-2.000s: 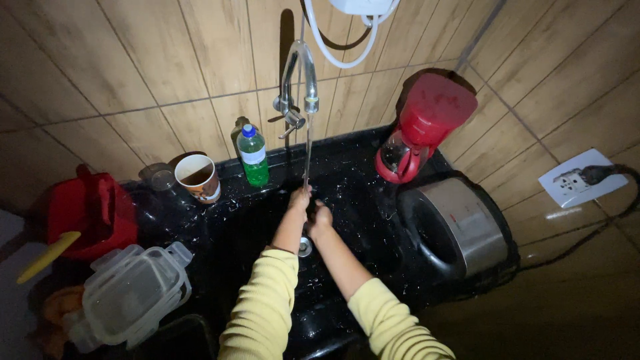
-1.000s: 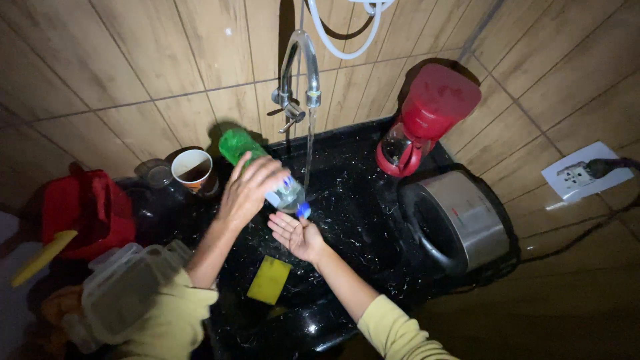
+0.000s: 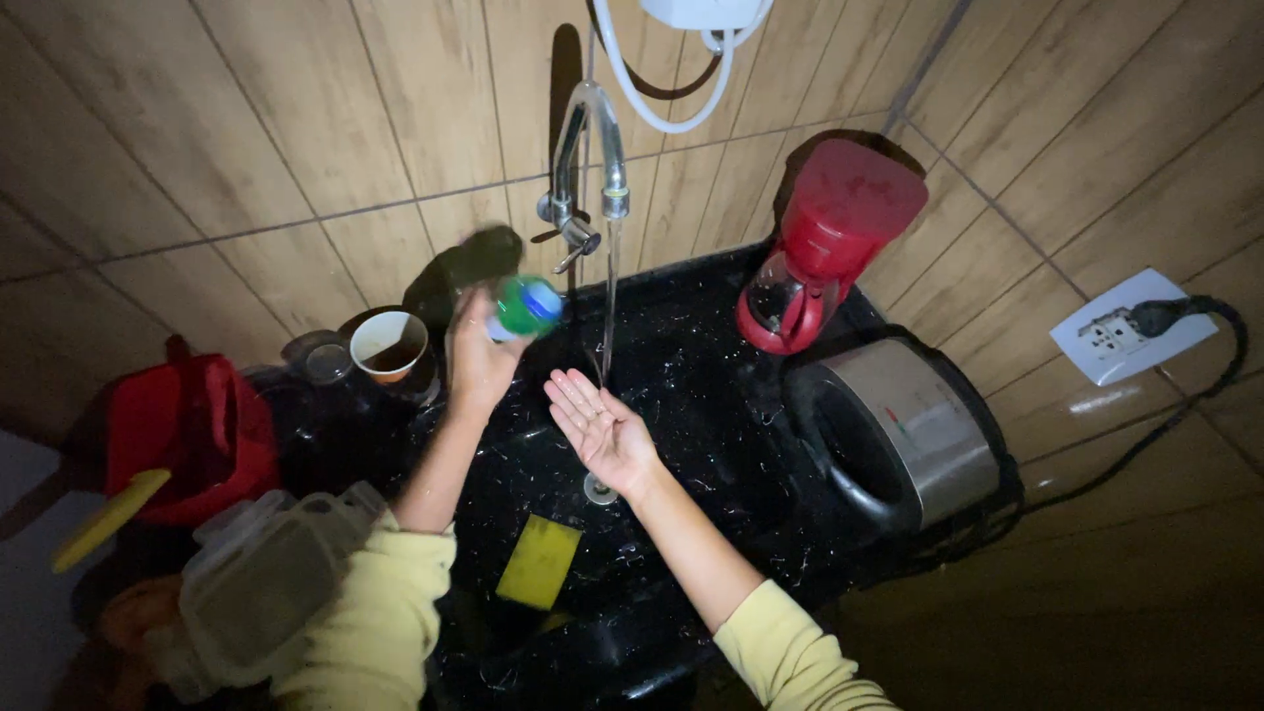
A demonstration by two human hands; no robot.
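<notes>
Held up at the left of the faucet, a green plastic dish soap bottle [image 3: 517, 308] with a blue cap is in my left hand [image 3: 481, 353]; the bottle is blurred. My right hand [image 3: 602, 432] lies palm up over the black sink [image 3: 681, 474], fingers extended, holding nothing. Water runs from the chrome faucet [image 3: 590, 148] in a thin stream close by the fingertips. Beneath the palm, a metal drain [image 3: 599, 489] partly shows. A yellow sponge [image 3: 539, 561] lies in the sink, between my two forearms.
To the left are a paper cup [image 3: 389, 346], a red container [image 3: 193, 434] and clear plastic containers [image 3: 262, 583]. At the right stand a red coffee maker [image 3: 839, 237] and a steel-and-black appliance [image 3: 913, 425]. A plug sits in the wall outlet [image 3: 1126, 326].
The soap bottle, standing behind the sink two seconds ago, was tipped over my right palm one second ago. Now my left hand has raised it upright, away from that palm.
</notes>
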